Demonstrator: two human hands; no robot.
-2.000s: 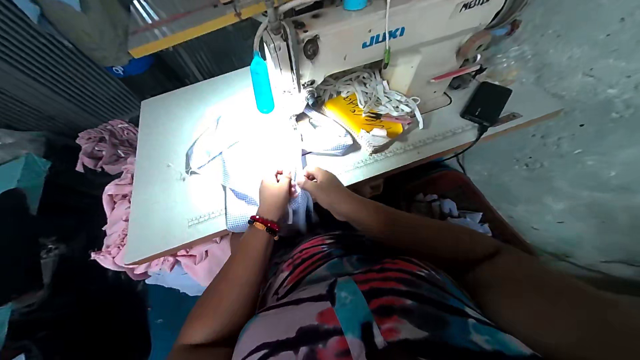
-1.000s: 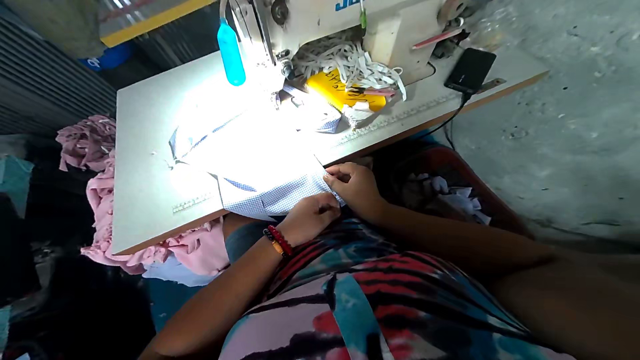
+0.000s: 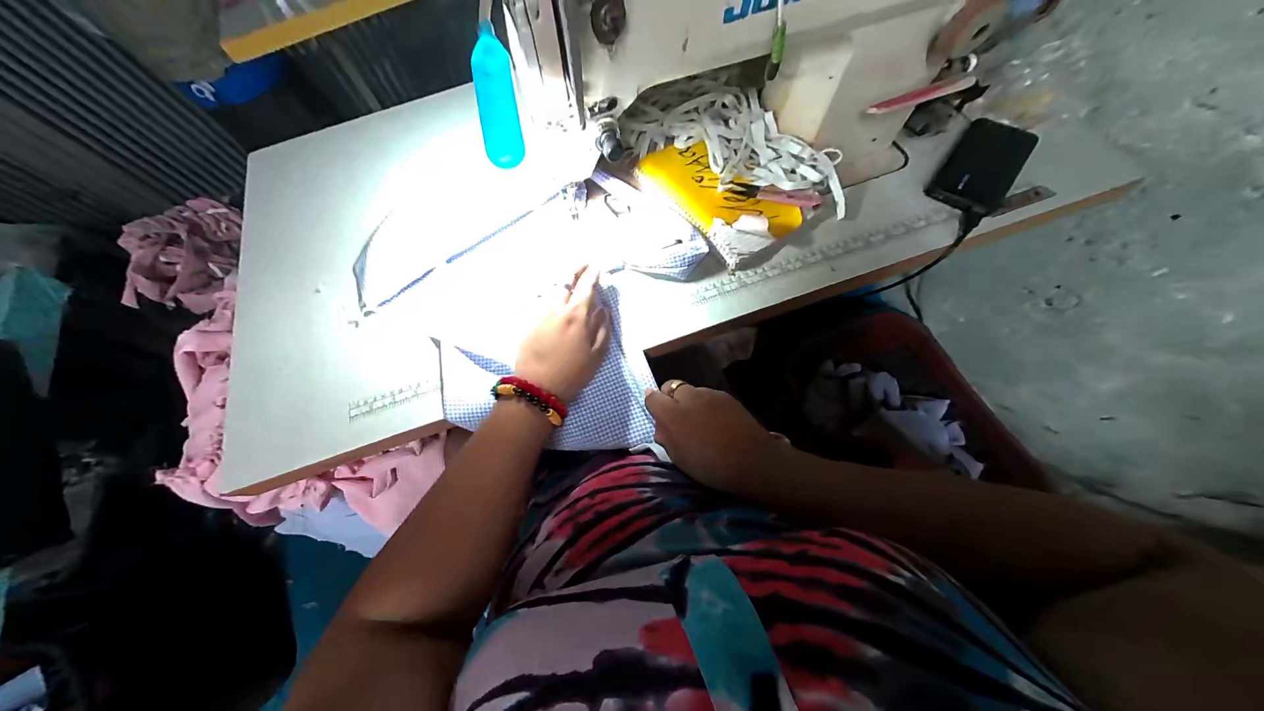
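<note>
A light blue checked cloth [image 3: 602, 405] lies over the front edge of the sewing machine table, its upper part washed out by bright light. On the cloth rests my left hand [image 3: 566, 341], wearing beaded bracelets, its fingers pointing toward the machine; whether they pinch the cloth is unclear. My right hand [image 3: 706, 430], with a ring, grips the cloth's right edge at the table's front. Behind them stands a Juki sewing machine [image 3: 681, 39], its needle area lost in glare. A folded checked piece [image 3: 671, 252] lies right of my left fingertips.
White strips [image 3: 731, 138] and a yellow packet [image 3: 706, 188] with handwriting lie beside the machine. A black device [image 3: 983, 163] with a cable sits at the right. Pink cloth [image 3: 202, 395] hangs by the table's left side. Below right, a red bin [image 3: 918, 365] holds scraps.
My left hand has moved up from the cloth's lower edge, farther onto the table toward the machine. My right hand remains at the cloth's right edge, slightly lower. The cloth is spread wider than two seconds ago.
</note>
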